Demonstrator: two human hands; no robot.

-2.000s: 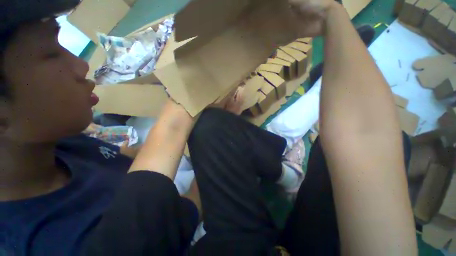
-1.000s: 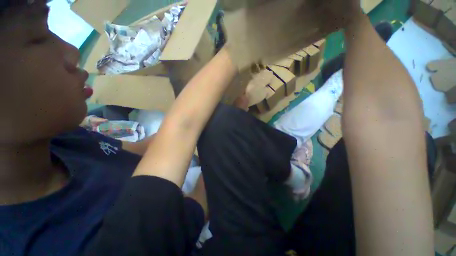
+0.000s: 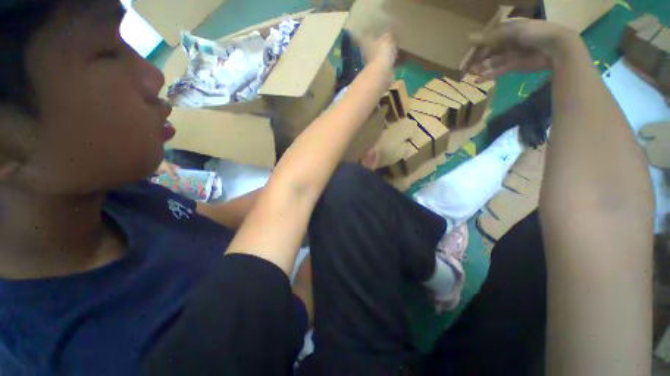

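A brown cardboard piece with raised sides, like a shallow open box (image 3: 441,37), is at the top centre, cut off by the top edge. My left hand (image 3: 378,50) is blurred at its left side; whether it grips the cardboard cannot be told. My right hand (image 3: 514,48) is at its right edge, palm down with fingers apart, and does not visibly grip it. Below it, folded cardboard inserts (image 3: 448,103) stand in a row on a flat cardboard sheet.
A person (image 3: 81,147) sits close at left. Beyond is an open carton (image 3: 220,136) with crumpled printed paper (image 3: 224,70). A white-sleeved limb (image 3: 474,180) crosses the centre. Notched cardboard (image 3: 514,194) lies on the green floor. More inserts (image 3: 646,44) and a white sheet (image 3: 635,92) are at right.
The cardboard piece has moved away from me and lower, now beyond the insert row. My right hand's fingers have spread. The view has shifted, showing more of the row.
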